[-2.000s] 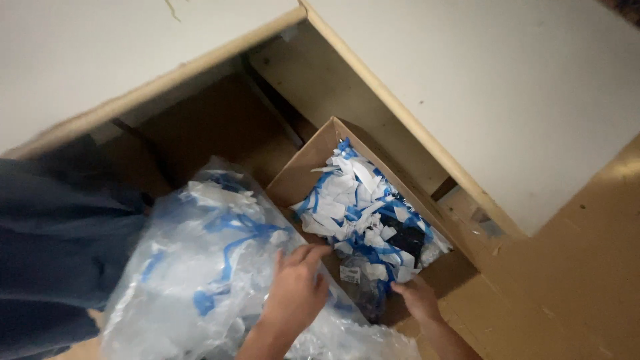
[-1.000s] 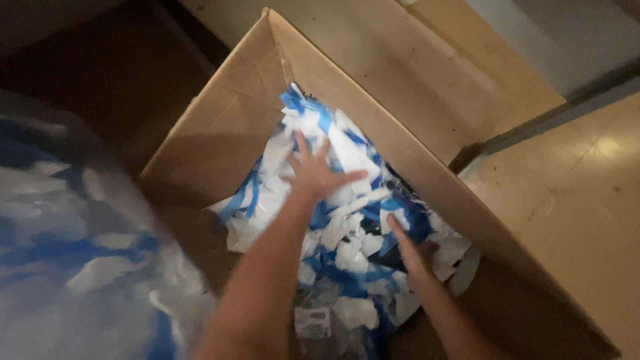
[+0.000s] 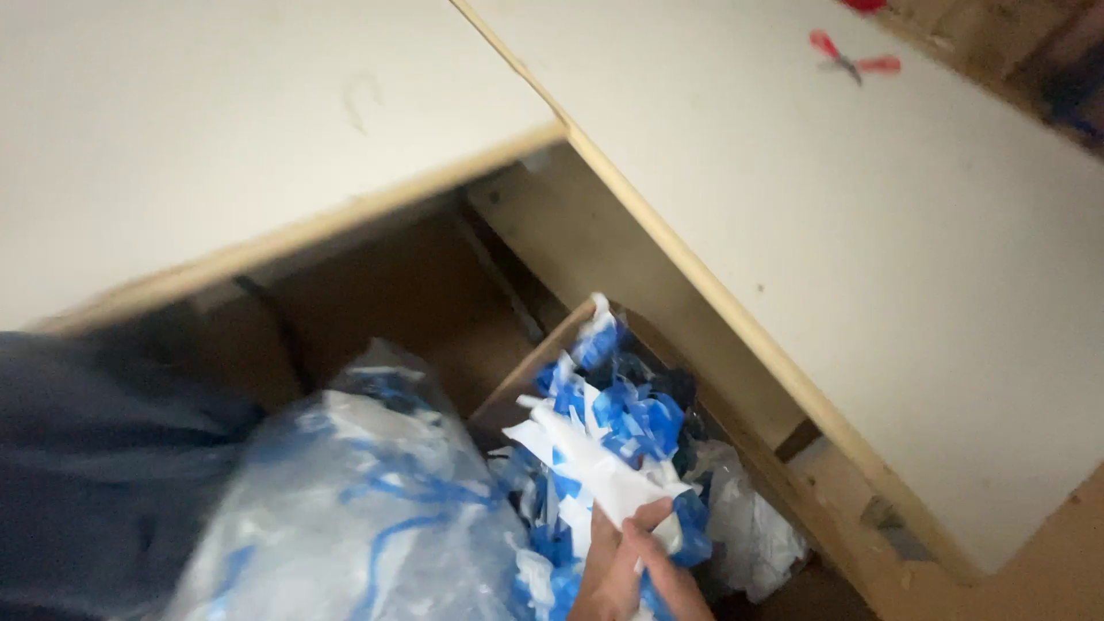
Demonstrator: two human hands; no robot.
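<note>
A cardboard box holds a heap of blue and white plastic scraps. Over the heap my left hand and my right hand are close together at the lower middle, their fingers closed around a bunch of the scraps, with a white piece sticking up from them. Left of the box stands a bulging clear plastic bag with more blue and white scraps inside. Blur hides exactly which finger grips which piece.
White tabletops with pale wooden edges meet above the box. Red-handled pliers or snippers lie on the right one. A dark-clothed leg is at the left. Crumpled clear plastic lies at the box's right side.
My hands, spread apart over the scraps a second ago, are now together with scraps between them. The scraps are piled higher in the box. The view has drawn back.
</note>
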